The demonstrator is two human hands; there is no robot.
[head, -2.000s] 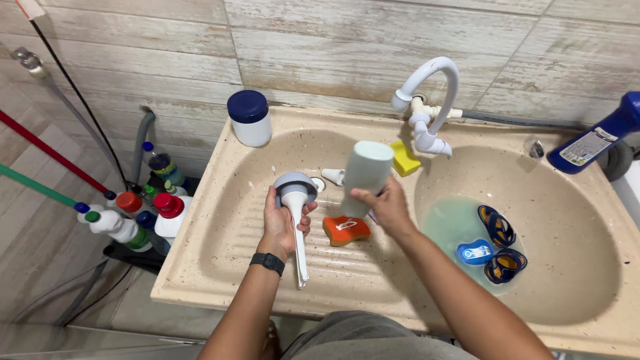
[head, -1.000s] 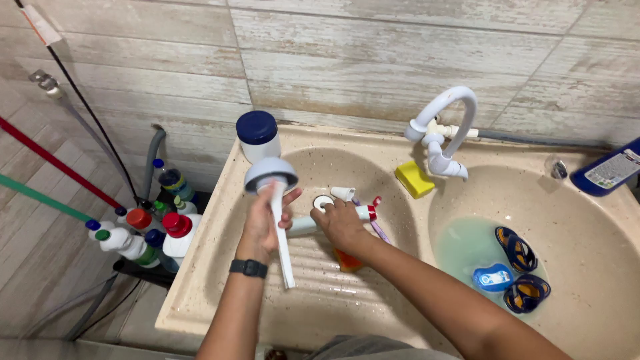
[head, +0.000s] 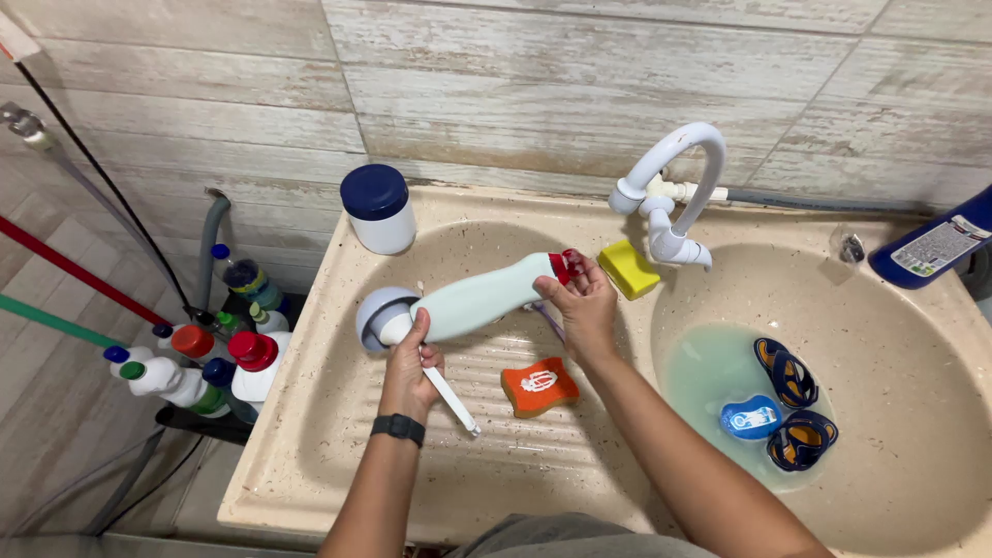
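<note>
My left hand point(head: 411, 368) holds a white-handled toilet brush point(head: 453, 399) with a grey round cup-shaped head, its thumb pressing against the base of a pale green squeeze bottle point(head: 484, 301). The fingers of my right hand point(head: 585, 306) are on the bottle's red cap point(head: 566, 265), and the bottle lies tilted between both hands above the ribbed left basin. Below it an orange sponge point(head: 540, 387) with white paste on top rests on the ribs. Part of a purple-handled brush point(head: 549, 319) shows beside my right hand.
A blue-lidded white jar point(head: 380, 209) stands on the sink's back left corner. A yellow sponge point(head: 628, 270) lies by the white faucet point(head: 674, 201). The right basin holds cloudy water, sandals point(head: 802, 440) and a blue object point(head: 750, 417). Cleaning bottles point(head: 252, 364) crowd the left side; a blue bottle point(head: 934, 240) leans right.
The pale green bottle, low in the left basin one second ago, is now raised between my hands. The orange sponge, partly covered then, is in full view, and my left hand has lowered.
</note>
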